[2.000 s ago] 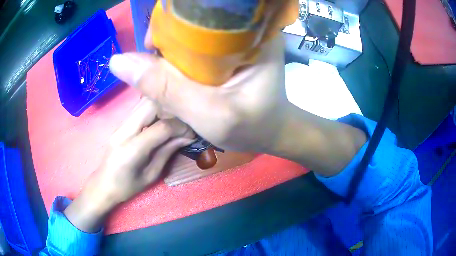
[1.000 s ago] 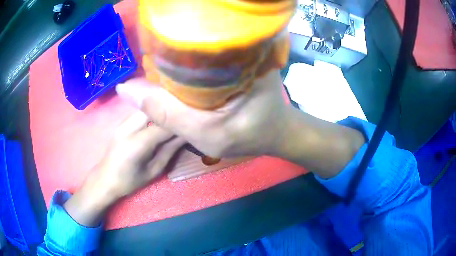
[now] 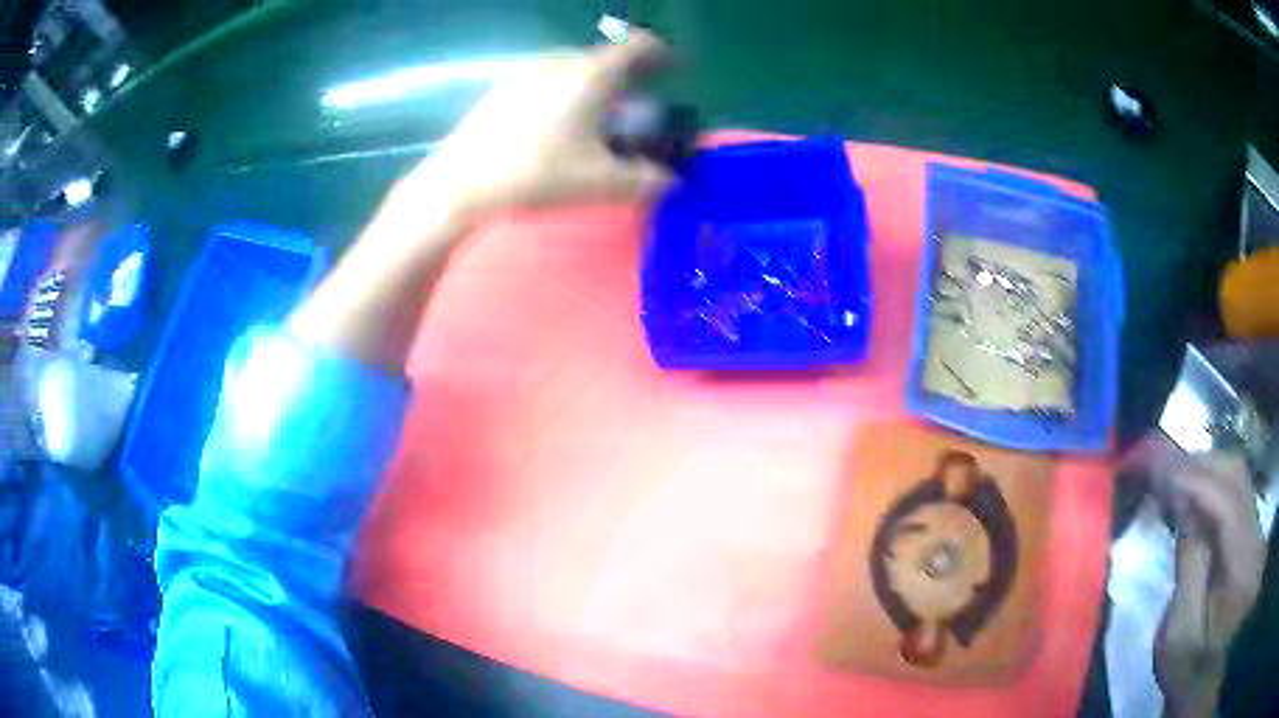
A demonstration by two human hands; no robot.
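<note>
My left hand (image 3: pixel 561 133) is at the far edge of the red-pink mat, blurred, with its fingers around a round black housing (image 3: pixel 648 129). The holding fixture (image 3: pixel 858 617), a tan-orange board with a black ring and two brown knobs, lies at the near right of the mat, its pale centre showing. My right hand (image 3: pixel 1209 519) is blurred at the right, beside the metal parts tray (image 3: pixel 1203 400); whether it holds anything cannot be told. The yellow-orange driver (image 3: pixel 1248 295) is cut off by the right edge, apart from the hand.
A dark blue bin of thin leaded parts (image 3: pixel 758 348) and a lighter blue bin (image 3: pixel 1020 432) stand on the red-pink mat (image 3: pixel 561 463). A blue side bin (image 3: pixel 197 379) is at the left. Small black housings (image 3: pixel 1131 107) sit on the green surface beyond. White paper lies at right (image 3: pixel 1139 603).
The view has turned left. My hands have moved apart from over the fixture. The housing is out of the fixture and in my left hand. My right hand has let go of the driver.
</note>
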